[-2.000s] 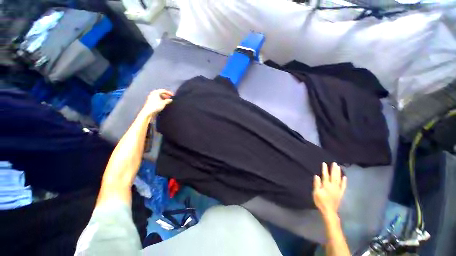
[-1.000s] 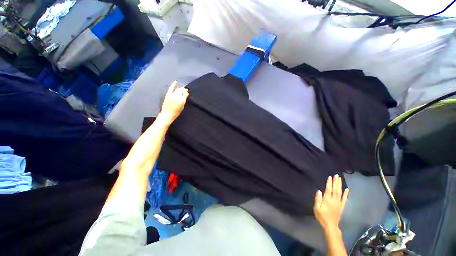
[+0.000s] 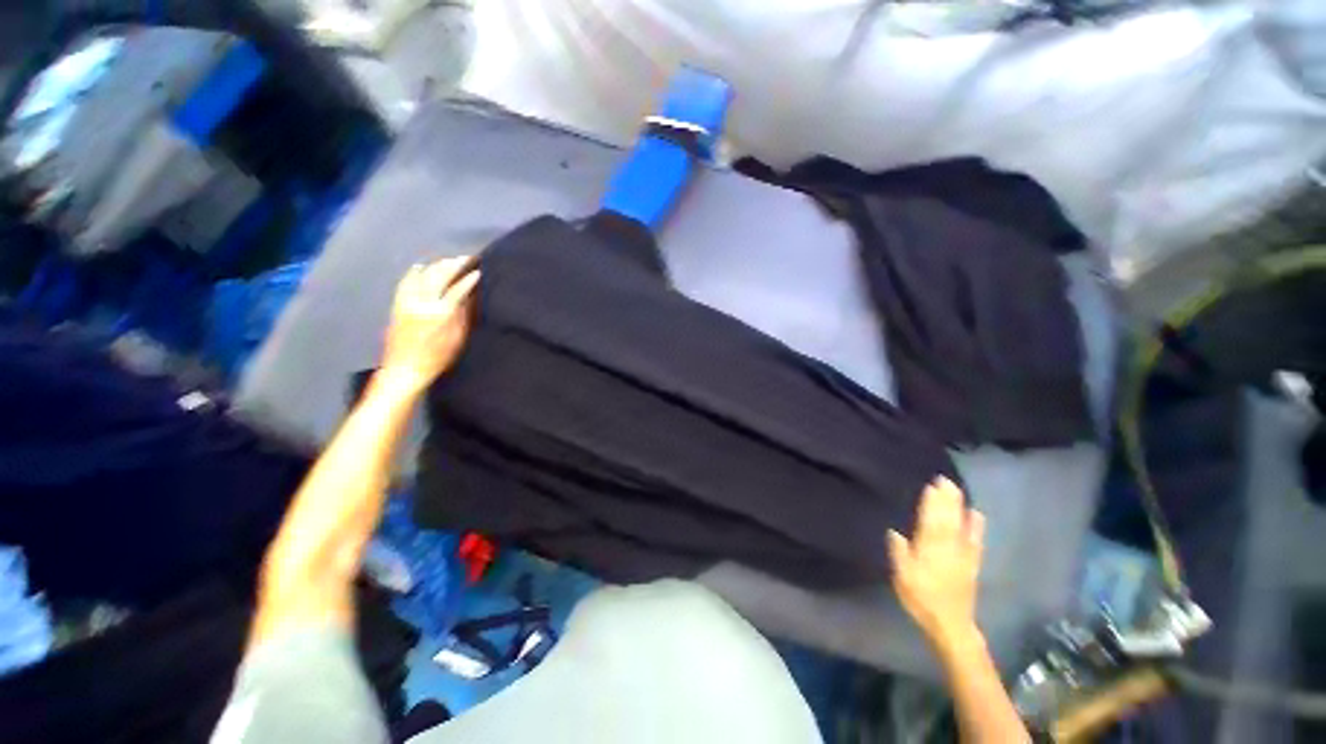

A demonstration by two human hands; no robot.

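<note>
A black garment (image 3: 684,407) lies lengthwise across the grey padded table (image 3: 538,160), with long folds. My left hand (image 3: 426,323) is at its left end, fingers closed on the cloth edge; the fingertips are blurred. My right hand (image 3: 938,560) rests at its right end, thumb and fingers apart, holding nothing. The steam iron (image 3: 1083,654) is a blurred silver shape at the lower right, with an orange-brown handle (image 3: 1112,708). Neither hand touches it.
A blue bar (image 3: 650,178) emerges beyond the garment's far edge. A second black garment (image 3: 989,320) lies at the far right. A yellow-green line (image 3: 1137,436) loops above the iron. White cloth (image 3: 873,95) hangs behind. Dark blue garments (image 3: 117,436) are at left, a red item (image 3: 476,555) below.
The view has shifted and blurred. My left fingers, one of them extended a second ago, now close at the cloth edge. My right hand stays at the right end. The iron's handle has come into view.
</note>
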